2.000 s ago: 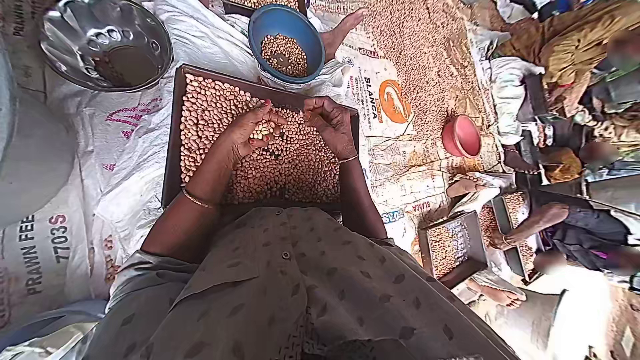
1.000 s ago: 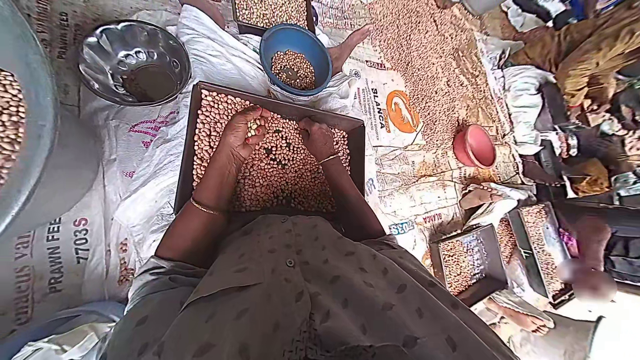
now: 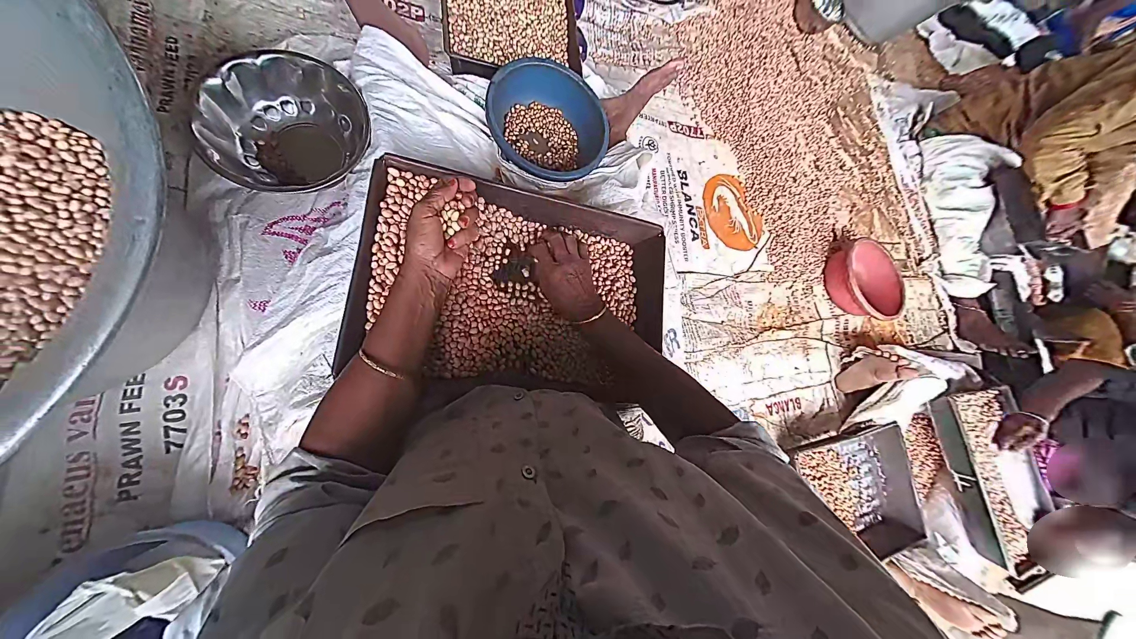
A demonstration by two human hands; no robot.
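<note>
A dark rectangular tray (image 3: 355,293) lies before me, covered with pinkish-brown nuts (image 3: 479,328), which look like shelled peanuts. Over its left part my left hand (image 3: 444,222) is turned palm up, its fingers curled around several paler nuts (image 3: 454,216). My right hand (image 3: 565,271) is palm down on the nuts in the right half, fingertips touching them. Whether it grips any nut cannot be told. Just left of those fingertips the dark tray bottom shows through a gap in the nuts (image 3: 513,269).
Beyond the tray stand a blue bowl (image 3: 590,120) of nuts and a fluted metal bowl (image 3: 209,133). A large metal basin (image 3: 146,222) of nuts is at left. Right are a red bowl (image 3: 874,280), nuts spread on sacks (image 3: 719,311), and other people with trays (image 3: 896,479). A person's foot (image 3: 643,98) is near the blue bowl.
Two seconds ago my hands were close together above the tray; now my right hand is down on the nuts, apart from my left. The view has shifted, showing more of the metal basin.
</note>
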